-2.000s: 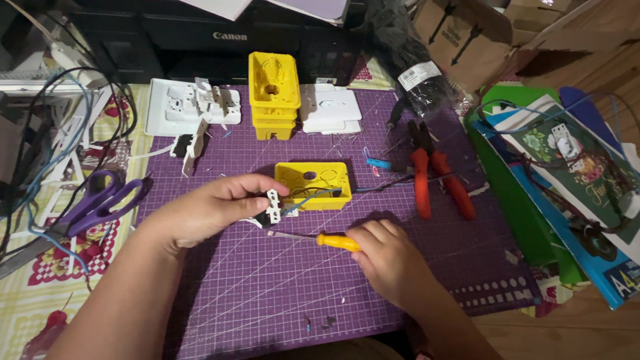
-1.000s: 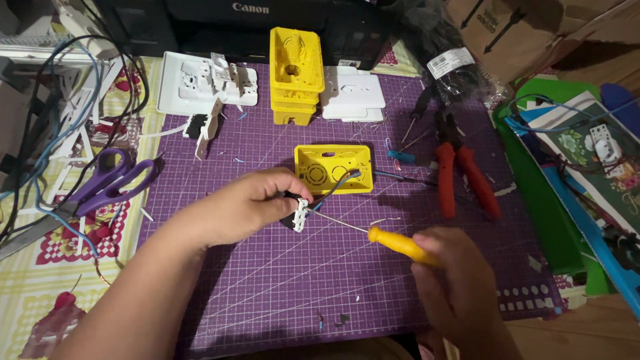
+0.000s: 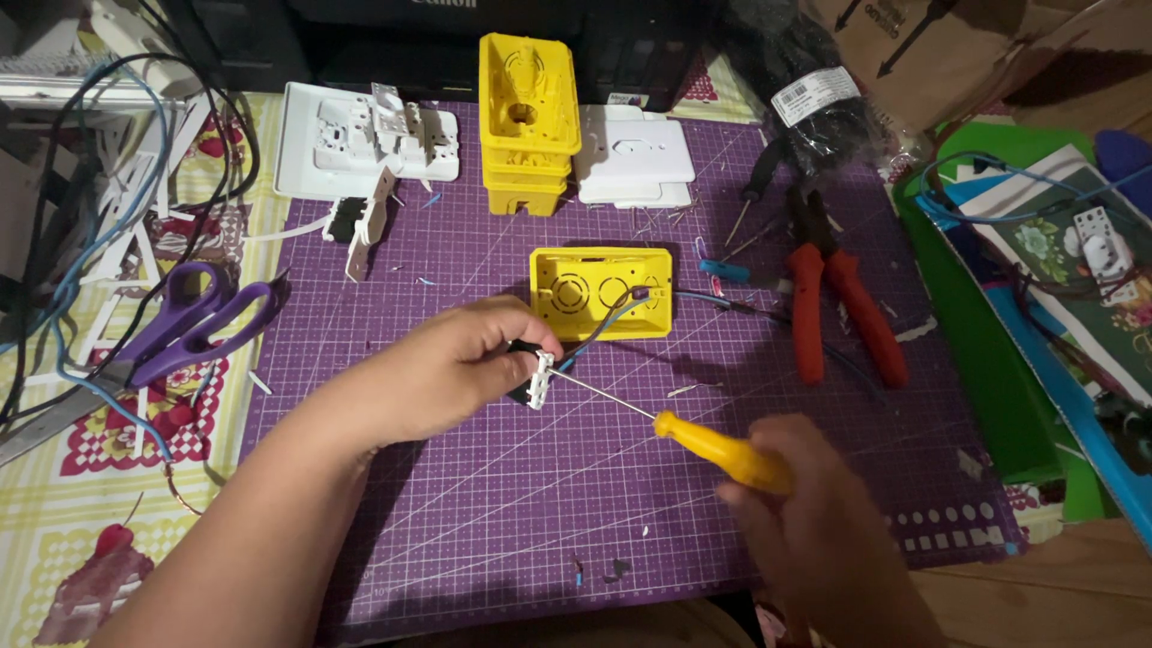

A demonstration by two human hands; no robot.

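My left hand (image 3: 472,364) pinches a small black-and-white electrical socket module (image 3: 538,382) above the purple cutting mat (image 3: 504,504). Blue and dark wires run from beside the module into a yellow electrical box (image 3: 601,292) just behind it. In my right hand (image 3: 801,504) is a screwdriver with a yellow handle (image 3: 720,450); its thin shaft points left, and the tip meets the module's white side near the wires. Whether the tip sits in a screw cannot be told.
Behind stand stacked yellow boxes (image 3: 529,108), white socket frames (image 3: 360,139) and white cover plates (image 3: 634,157). Red-handled pliers (image 3: 846,297) and a dark screwdriver (image 3: 760,180) lie at right, purple-handled scissors (image 3: 193,324) at left. A black printer (image 3: 450,45) borders the back.
The screwdriver, roughly level and with its tip below the module two seconds ago, now slants up to the module's side. My right hand has shifted toward the handle's rear end.
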